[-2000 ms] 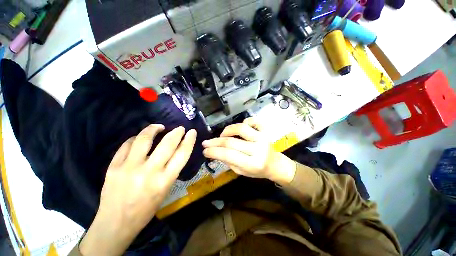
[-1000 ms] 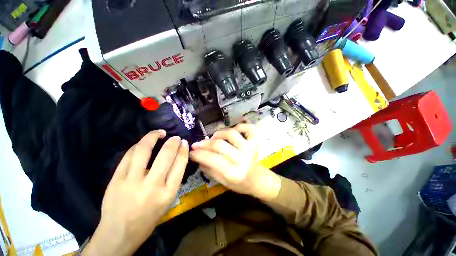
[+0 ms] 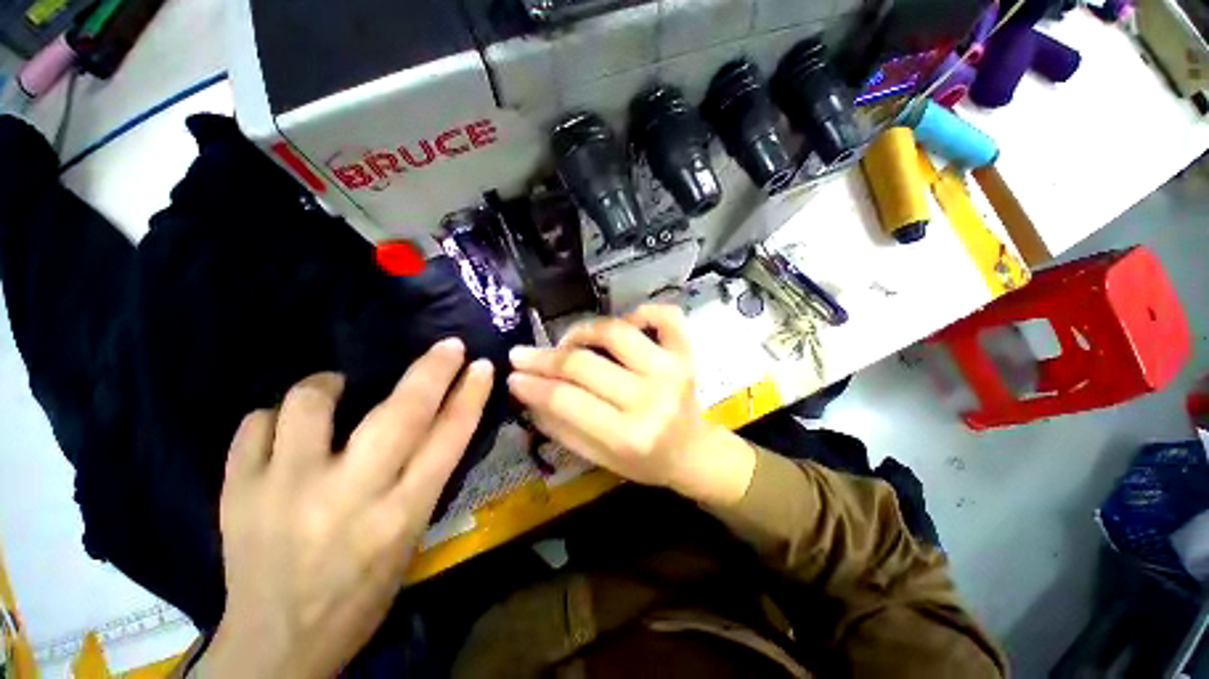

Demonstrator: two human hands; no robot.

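Observation:
A black garment (image 3: 252,285) lies bunched left of the overlock machine (image 3: 398,146) and runs up to the shiny presser foot area (image 3: 488,281). My left hand (image 3: 338,484) lies palm down on the fabric, fingers somewhat spread, index fingertip just below the foot. My right hand (image 3: 613,391) is at the fabric's right edge below the foot, with thumb and fingers together on the edge. The fabric between the fingertips is mostly hidden by the fingers. The needle itself cannot be made out.
Metal snips or tweezers (image 3: 802,289) and a pale scrap (image 3: 798,338) lie right of the machine. Mustard (image 3: 896,186) and light blue (image 3: 955,133) thread cones stand beyond them. Yellow tape (image 3: 497,520) lines the table's front edge. A red stool (image 3: 1127,332) stands at the right.
My left hand has shifted left, and its fingers have spread more over the fabric. My right hand has moved left from its place two seconds ago, closer to the left fingertips. The camera view has shifted slightly.

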